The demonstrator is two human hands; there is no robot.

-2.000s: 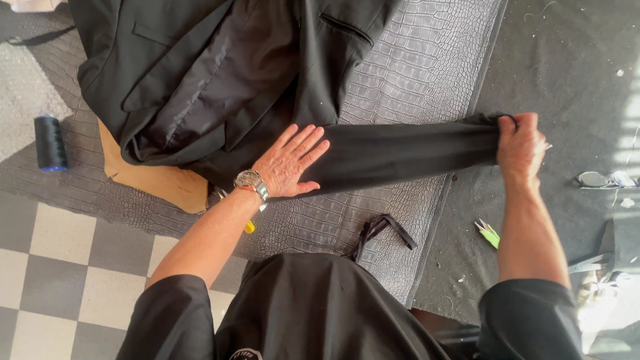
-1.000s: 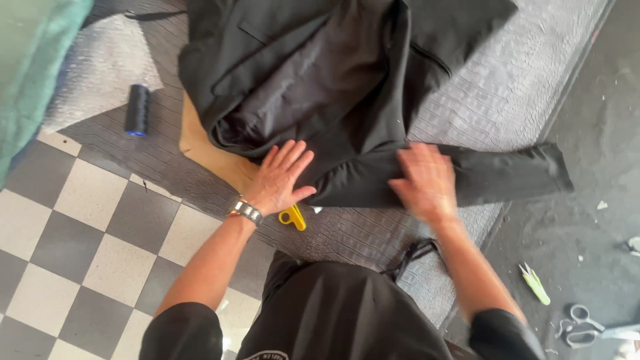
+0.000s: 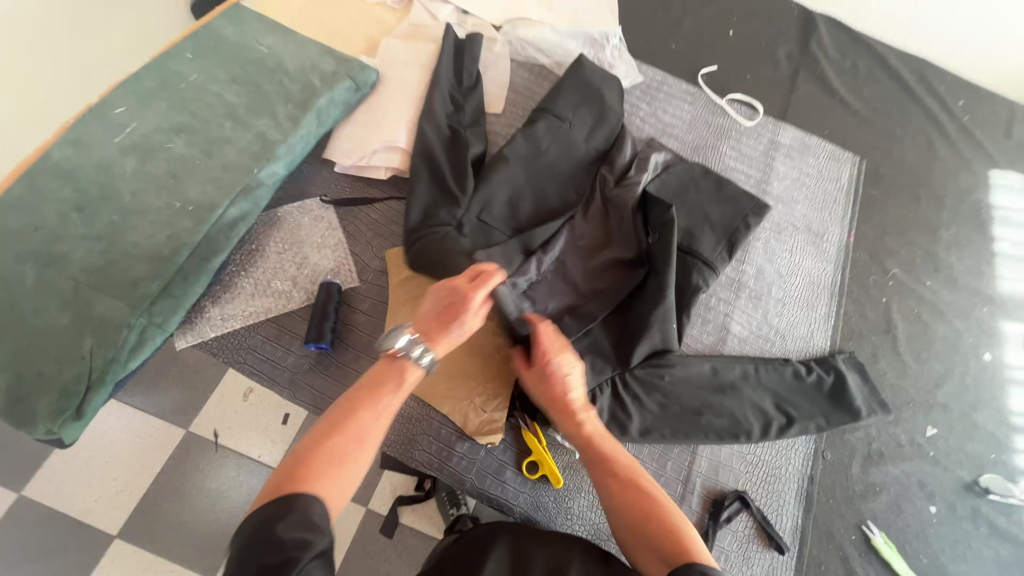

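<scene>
A black tailored jacket (image 3: 552, 152) lies spread on a grey crocodile-embossed sheet, its dark lining showing. My left hand (image 3: 458, 310), with a metal-band watch on the wrist, pinches the jacket's collar or neck edge. Close by on the right, my right hand (image 3: 552, 370) grips the same edge with thumb and fingers. One sleeve (image 3: 744, 398) stretches out to the right, the other (image 3: 448, 120) points up and away. Under the jacket and my left hand is a brown paper piece (image 3: 460, 384). Yellow-handled thread snips (image 3: 540, 456) lie just below my right hand.
A green padded board (image 3: 160, 184) fills the left side. Beside it are bubble wrap (image 3: 276, 268) and a black thread spool (image 3: 324, 316). Pale paper pieces (image 3: 392, 120) lie beyond. A white strip (image 3: 732, 100), a black strap (image 3: 744, 512) and green snips (image 3: 886, 550) are on the right.
My right hand has left the right sleeve, first from its cuff, and come in beside my left hand. Both hands now hold the jacket's edge near the lining. The view has shifted left and up.
</scene>
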